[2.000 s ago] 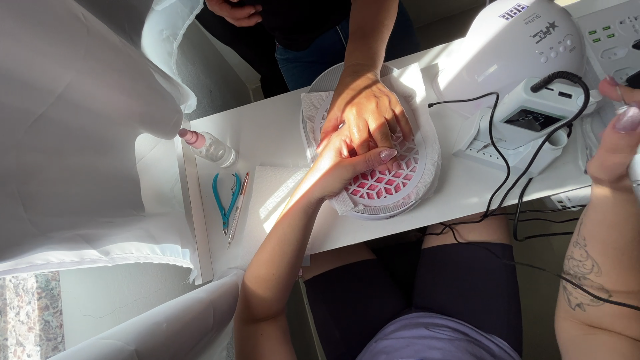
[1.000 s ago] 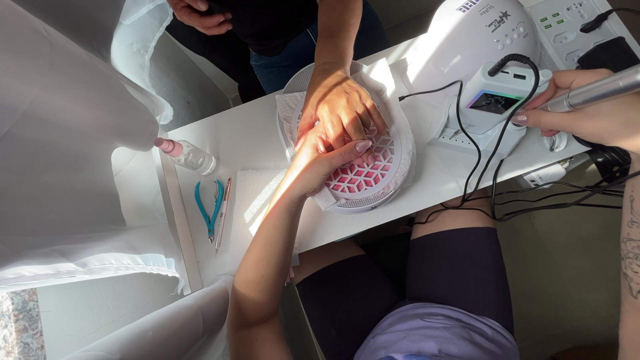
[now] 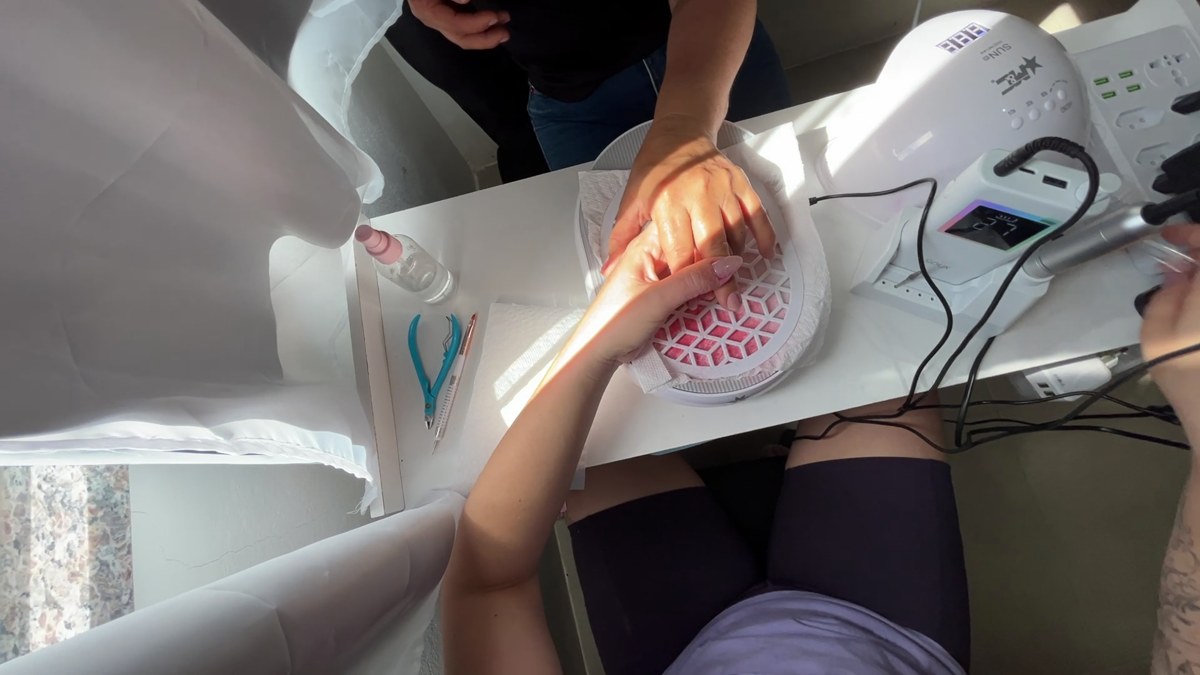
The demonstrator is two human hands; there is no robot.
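Observation:
My left hand [image 3: 647, 295] clasps the other person's hand [image 3: 694, 202] by the fingers. Both hands are over a round white nail dust collector [image 3: 773, 328] with a patterned grille, pink beneath, and paper towel around it. At the right edge my right hand [image 3: 1172, 323] is partly cut off, just below a silver nail drill handpiece [image 3: 1092, 242]; whether its fingers touch the handpiece is unclear. The handpiece lies beside the white drill control unit [image 3: 1012, 216], whose display is lit. Something clear and blurred shows by my right fingers.
Teal nippers [image 3: 433, 375], a slim brush-like tool [image 3: 457, 380] and a pink-capped clear bottle [image 3: 408, 262] are at the left. A white nail lamp [image 3: 956, 103] and power strip [image 3: 1144, 103] are at the back right. Black cables [image 3: 975, 398] cross the table's front edge.
The handpiece, in my right hand one second ago, is now lower beside the control unit. My right hand has moved down and right. The display, dark at first, is lit. The clasped hands stay together.

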